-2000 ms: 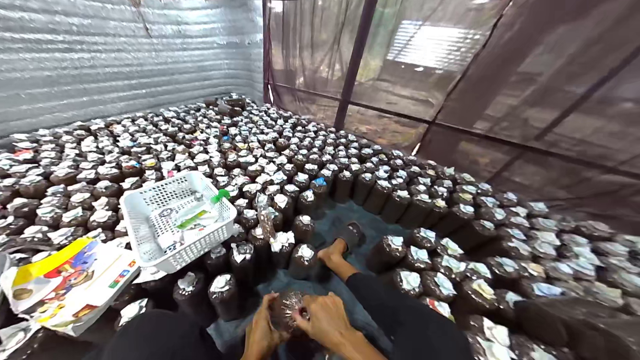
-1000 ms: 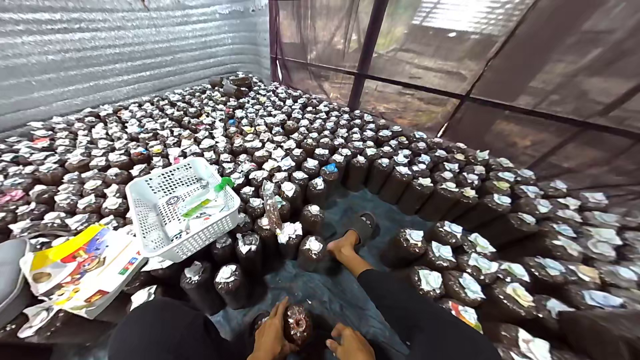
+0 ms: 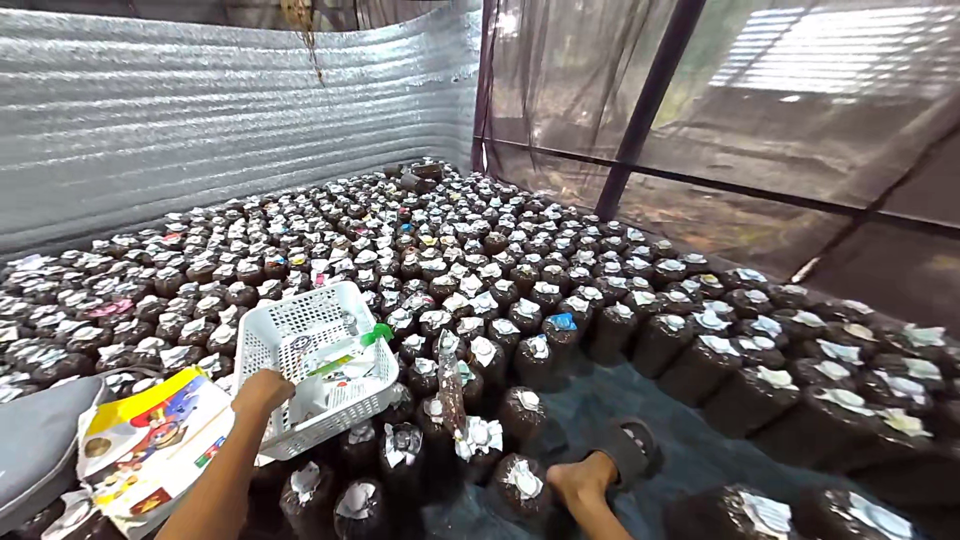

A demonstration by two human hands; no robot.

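My left hand (image 3: 264, 391) reaches to the near left side of a white perforated plastic basket (image 3: 251, 352). Its fingers dip over the rim and are mostly hidden, so what they touch or hold cannot be told. Inside the basket lie paper scraps (image 3: 352, 394) and a green-and-white packet (image 3: 330, 365); a green object (image 3: 377, 334) sits on its right rim. Below my forearm is a colourful printed sheet or bag (image 3: 157, 442). Dark, filled plastic bags with paper-covered tops, like this one (image 3: 523, 480), stand around the basket. My right hand is out of view.
My foot in a dark sandal (image 3: 634, 450) rests on dark floor sheeting (image 3: 615, 397) between bag rows. A grey cushioned item (image 3: 45, 442) is at the left edge. Bags in dense rows reach the silvery foil wall (image 3: 225, 112) and the netting wall's dark post (image 3: 649, 112).
Both hands were low in front at a dark bag; my left hand is now at the basket on the left, and my right hand has left the view. The view has shifted left.
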